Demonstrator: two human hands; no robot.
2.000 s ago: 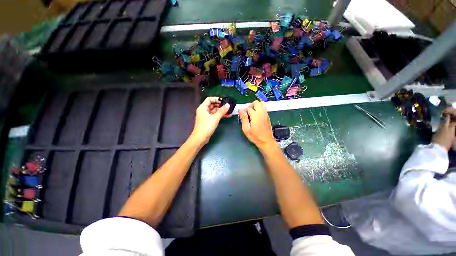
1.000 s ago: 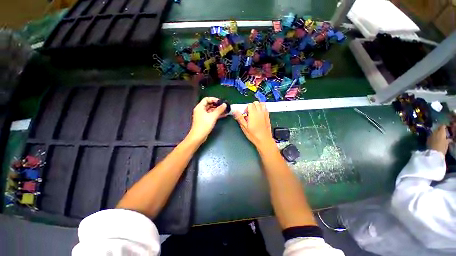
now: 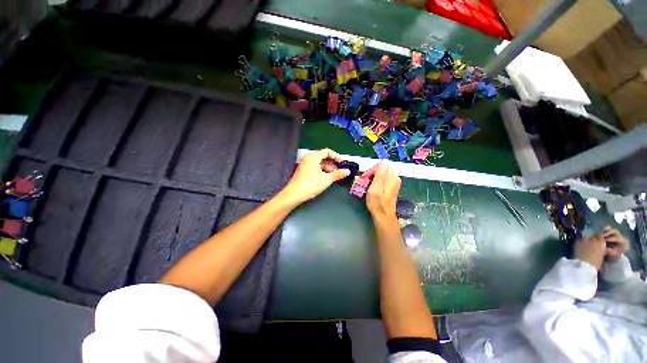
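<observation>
My left hand (image 3: 317,175) holds a small dark watch case (image 3: 348,169) in its fingertips, over the pale metal strip's near edge. My right hand (image 3: 384,188) holds a pink binder clip (image 3: 362,183) just to the right of the case. Whether the clip touches the case is hard to tell. Two more dark units lie on the green bench just right of my right hand, one (image 3: 405,208) partly by my wrist and one (image 3: 411,235) with a glossy, shining face.
A black compartment tray (image 3: 152,177) lies left, with clipped units (image 3: 15,216) at its left end. A heap of binder clips (image 3: 376,92) lies beyond the metal strip (image 3: 454,175). Tweezers (image 3: 511,208) lie right. A white-coated coworker (image 3: 589,298) sits beyond, near a metal post (image 3: 596,157).
A pink clip now shows in my right hand. The view has tilted and shifted, bringing a red bin and boxes into sight. My left hand still holds the case.
</observation>
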